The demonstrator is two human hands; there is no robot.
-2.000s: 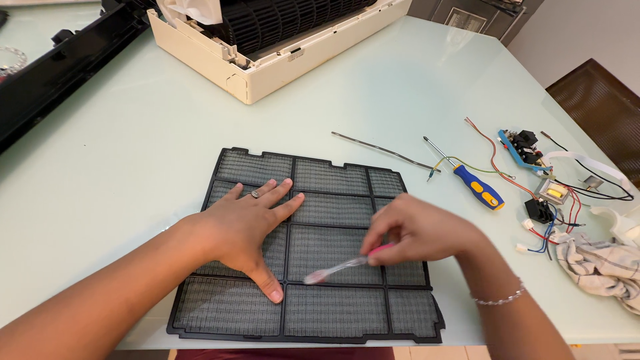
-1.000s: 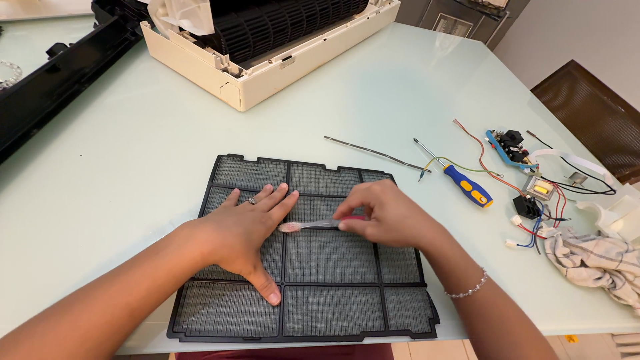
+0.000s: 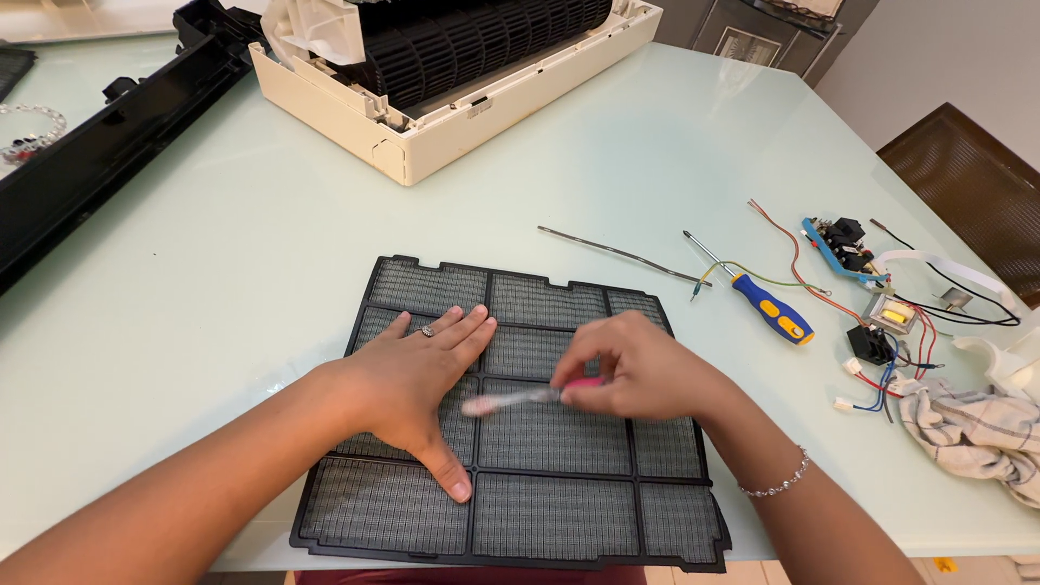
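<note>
A black-framed mesh air filter lies flat on the glass-topped table near its front edge. My left hand rests palm down on the filter's left half, fingers spread, with nothing held. In my right hand is a toothbrush with a clear and pink handle, pinched between thumb and fingers over the filter's middle. Its bristle head, blurred, points left toward my left thumb. Whether the bristles touch the mesh, I cannot tell.
An air conditioner's white housing with a black fan roller stands at the back. A long black plastic part lies left. To the right are a blue-and-yellow screwdriver, a thin dark strip, a circuit board, wires and a checked cloth.
The toothbrush in my right hand went up the filter and then came back down partway. My left hand has stayed spread on the filter's left half.
</note>
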